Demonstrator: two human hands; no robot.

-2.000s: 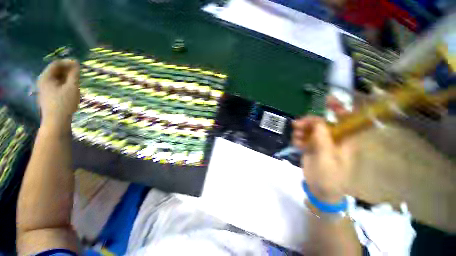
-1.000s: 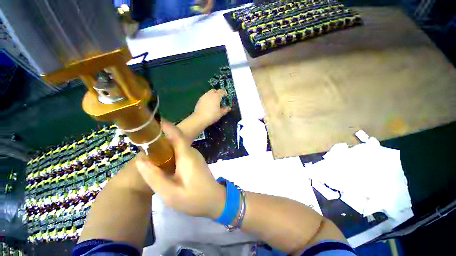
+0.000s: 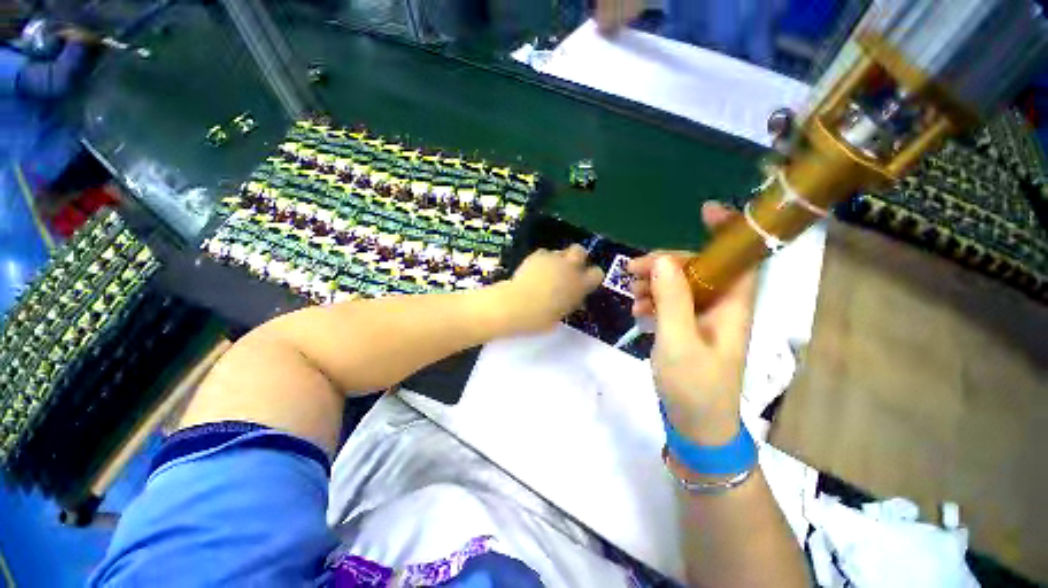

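Observation:
My right hand (image 3: 703, 327) is closed around the gold barrel of the glue dispensing gun (image 3: 731, 248); the silver motor block is at upper right. The pale blue nozzle (image 3: 629, 335) points down and left, below my right hand. My left hand (image 3: 556, 287) is curled over the black film, just left of the white QR label (image 3: 618, 273). A small bit shows at its fingertips, but whether it holds a board cannot be told. Neat rows of circuit boards (image 3: 379, 218) lie on a black tray to the left, partly behind my left forearm.
White work paper (image 3: 540, 402) lies in front of my body. Crumpled white tissue (image 3: 896, 540) is at lower right, beside a tan board (image 3: 908, 368). More board rows (image 3: 965, 201) are behind the gun. Stacked trays (image 3: 69, 333) stand at far left. A loose board (image 3: 583, 173) lies on the green mat.
My left hand has moved left from the small green pile to beside the QR label. The gun and my right hand now appear further right, with the view shifted.

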